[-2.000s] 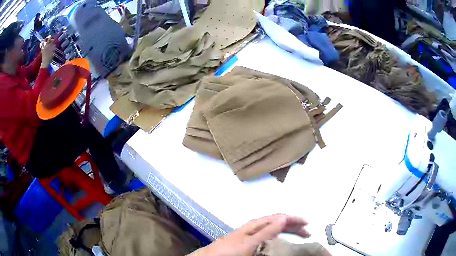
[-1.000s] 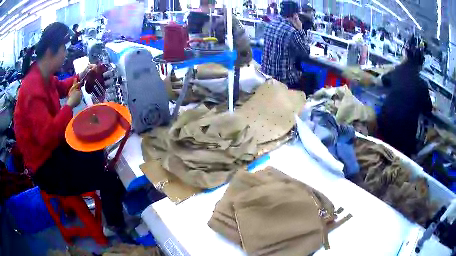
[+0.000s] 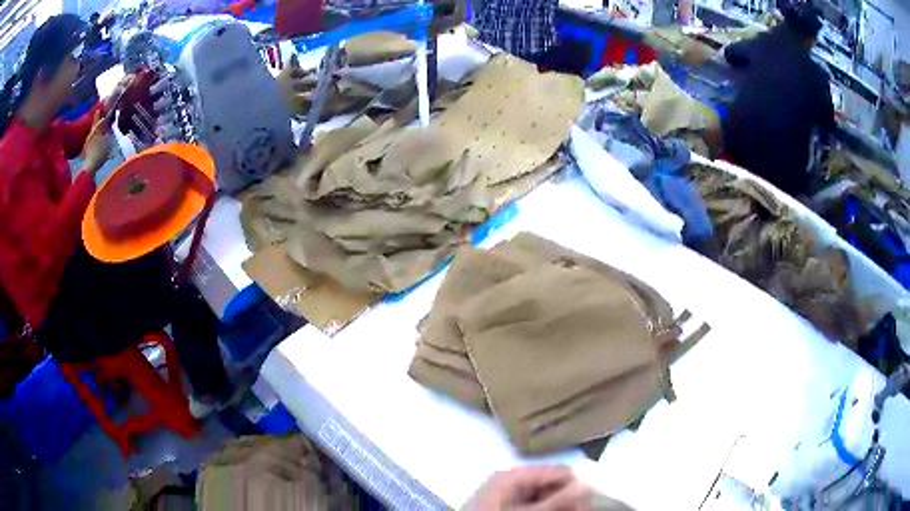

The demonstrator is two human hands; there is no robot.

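Observation:
A pile of khaki-brown pocket pieces (image 3: 559,349) lies mid-table, slightly fanned, with zipper tails (image 3: 688,344) sticking out on its right side. My left hand (image 3: 529,489) shows at the bottom edge, below the pile and apart from it, cut off and blurred, its fingers seemingly bent. A bit of khaki cloth (image 3: 604,502) shows beside it; whether my hand grips it cannot be told. My right hand is out of the picture. The sewing machine (image 3: 848,429) at the lower right is blurred and cut off.
A rumpled heap of khaki panels (image 3: 379,200) and a tan punched panel (image 3: 514,115) lie at the back. A person in red (image 3: 35,220) sits left beside an orange disc (image 3: 100,225). Brown cloth (image 3: 788,250) fills a trough at right. A khaki bundle (image 3: 259,474) sits below the table.
The view tipped up and then partly back down. My left hand, out of view one second ago, shows again at the bottom edge, its fingers less stretched than two seconds ago. The pile looks unchanged.

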